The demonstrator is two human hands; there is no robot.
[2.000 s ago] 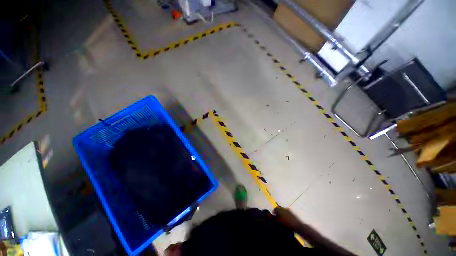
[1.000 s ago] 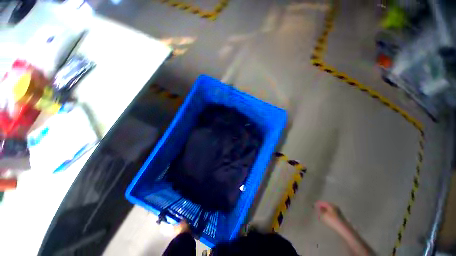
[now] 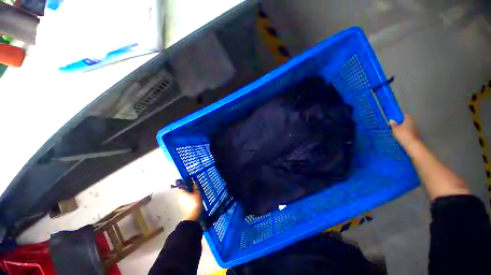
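Observation:
A large blue plastic crate [image 3: 328,209] with mesh sides is in front of me, tilted across the view. Dark cloth, which looks like jackets [image 3: 285,142], lies in a heap inside it. My left hand [image 3: 189,201] holds the crate's near-left end, by a dark strap or tie. My right hand [image 3: 405,131] grips the rim at the opposite end, near the handle slot. The fingers of both hands are partly hidden by the rim.
A pale worktable [image 3: 32,115] curves along the left, with white packaging [image 3: 107,32] on it. Grey crates [image 3: 202,64] are under the table. A wooden stool [image 3: 137,225] and red basket [image 3: 32,258] are at lower left. Yellow-black tape [image 3: 272,35] marks the floor.
The crate has turned and now appears larger and nearer. My right hand, free before, has taken hold of its far end. The table and lower-left stool have come further into view.

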